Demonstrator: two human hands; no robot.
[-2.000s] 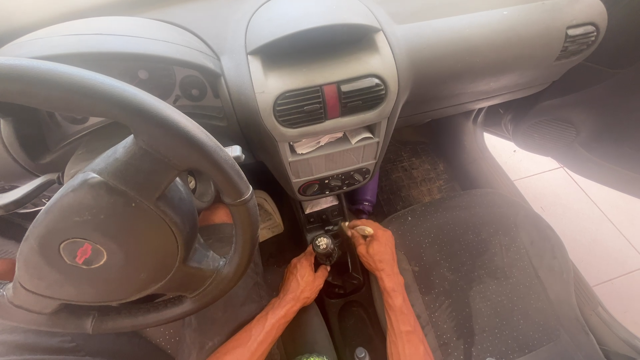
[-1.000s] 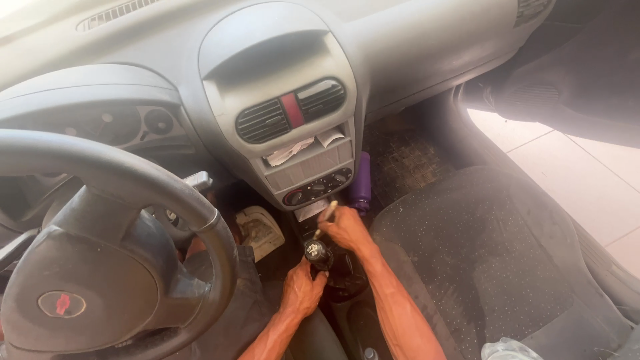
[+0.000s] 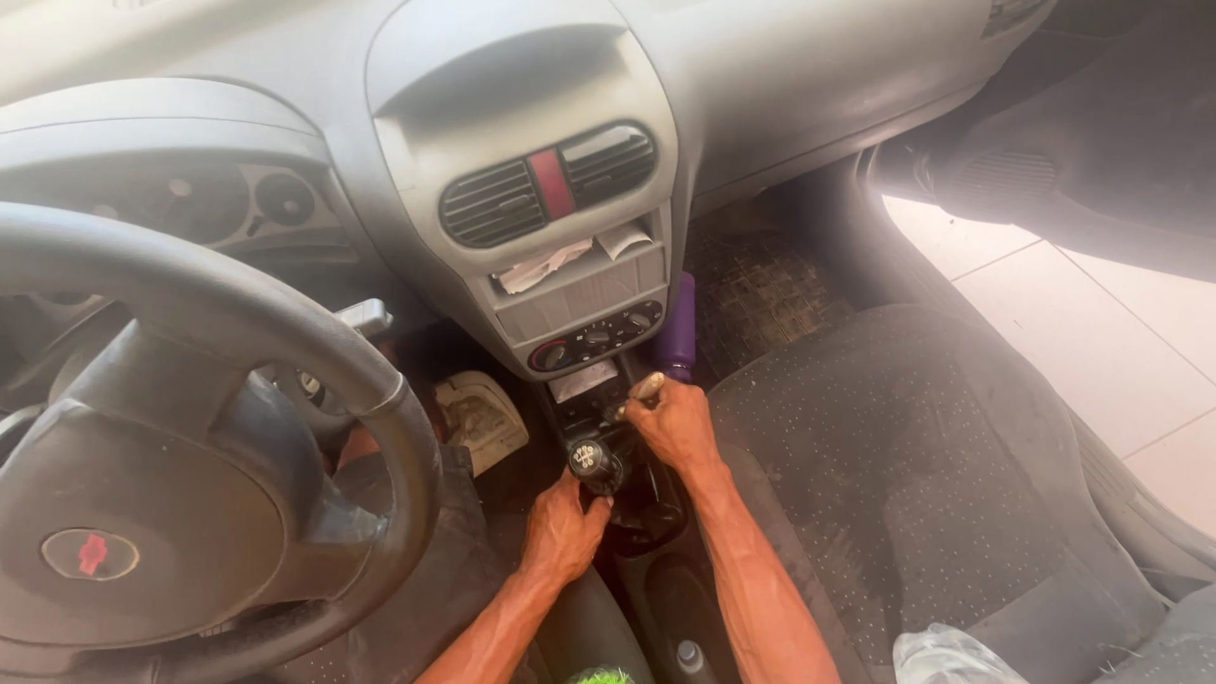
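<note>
The black gear shift knob [image 3: 589, 458], marked with a pale shift pattern, stands upright over the centre console. My left hand [image 3: 564, 528] is at its near left side, fingers and thumb around the lower part of the knob. My right hand [image 3: 673, 426] pinches a slim tool with a pale handle [image 3: 649, 386], which I cannot name for certain; its far end points down and left toward the console just beyond the knob. Under the knob the dark, glossy shifter boot area [image 3: 651, 518] is partly in shade.
The steering wheel [image 3: 404, 475] is at the left. A purple bottle [image 3: 676, 328] stands beside the console in the passenger footwell. The fabric passenger seat [image 3: 883, 475] lies to the right, with a clear plastic item [image 3: 950, 655] on it. A small bottle [image 3: 691, 654] sits in the console.
Both hands have stayed around the gear shift, the left on the knob. The right hand with the tool has shifted slightly, its wrist and the handle's angle changing. The view has moved.
</note>
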